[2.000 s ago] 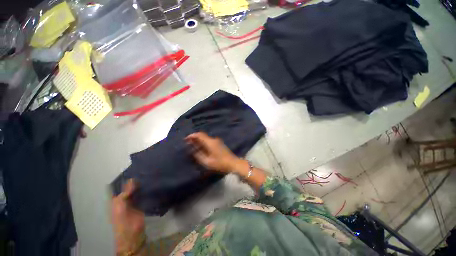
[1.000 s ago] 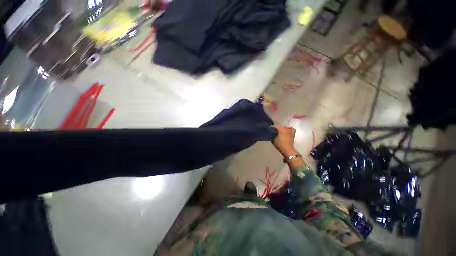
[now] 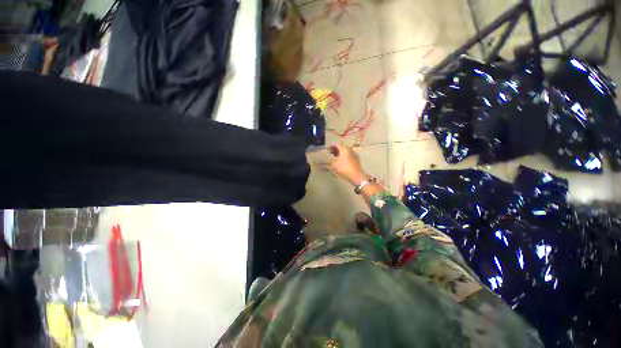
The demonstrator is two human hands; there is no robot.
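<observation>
Dark, matte trousers (image 3: 156, 160) are stretched out from the left picture edge to just left of centre, over the table and past its edge. My right hand (image 3: 346, 165), with a bracelet at the wrist, pinches the near end of the cloth at its upper corner; a small pale bit shows at the fingertips. My left hand is not in view, and the far end of the trousers is cut off by the left edge.
The unpacked garment pile (image 3: 180, 51) lies at upper left. Polybags (image 3: 85, 272) with red bands and yellow sticker sheets (image 3: 102, 329) lie at lower left. Shiny finished packs (image 3: 490, 238) cover the floor at right, below metal legs (image 3: 538, 34). Red strips (image 3: 357, 129) litter the tiles.
The trousers were bunched on the table under both hands and are now stretched out to the left. My left hand has left the picture. The view has turned right, towards the floor.
</observation>
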